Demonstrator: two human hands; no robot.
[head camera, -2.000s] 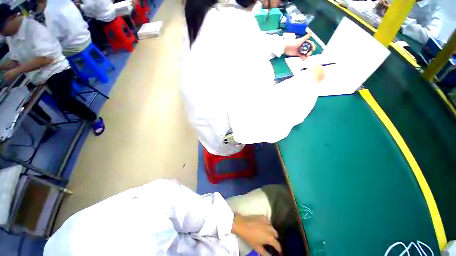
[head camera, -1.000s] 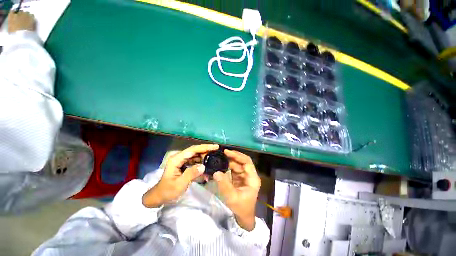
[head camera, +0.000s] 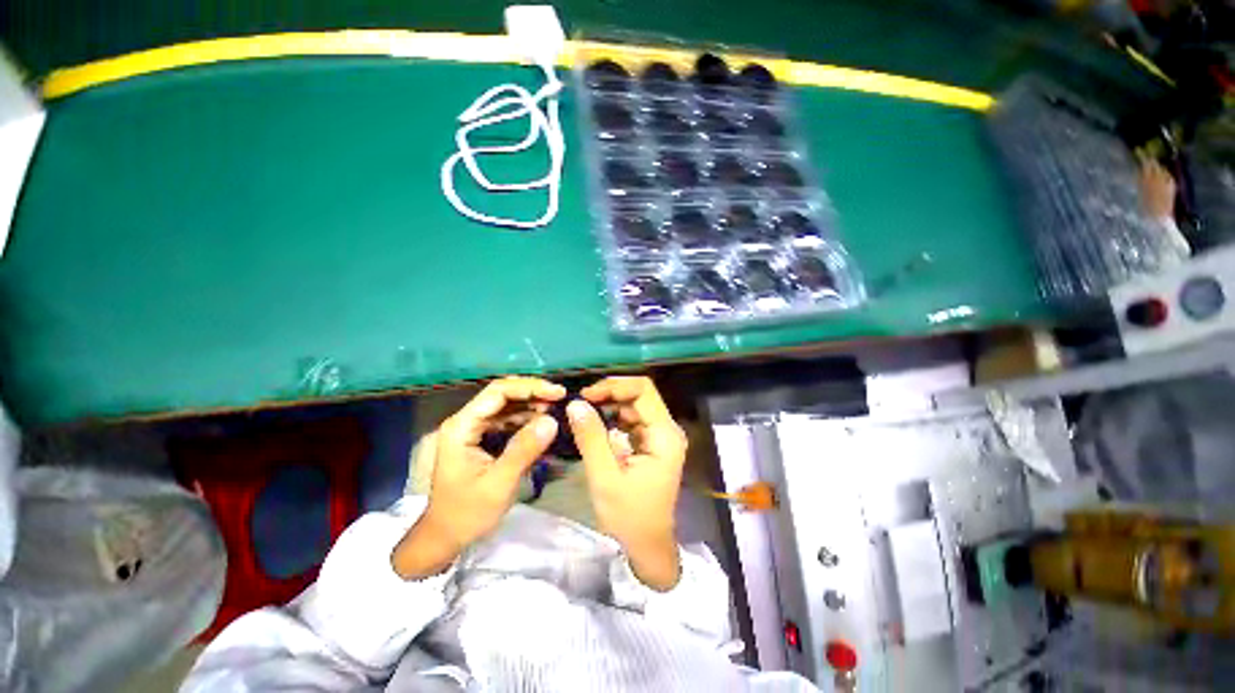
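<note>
A small round black unit (head camera: 566, 431) is held between my two hands over my lap, just off the front edge of the bench. My left hand (head camera: 488, 460) grips its left side, with the thumb on top. My right hand (head camera: 630, 460) grips its right side, with the thumb on top. Both hands are bare. The fingers and thumbs cover most of the unit. A clear blister tray (head camera: 731, 325) with round black discs in its pockets lies on the green bench mat beyond my hands.
A white cable (head camera: 504, 221) with a white plug block (head camera: 534, 30) lies left of the tray. Stacked clear trays (head camera: 1084, 203) stand at the right, with a hand beside them. The machine's white base (head camera: 867, 474) and gold head (head camera: 1151, 569) are at lower right. A red stool (head camera: 224, 467) is at left.
Since two seconds ago the view has swung right from the neighbour to the bench. Since one second ago it has turned further towards the machine; both hands still hold the black unit, now more covered.
</note>
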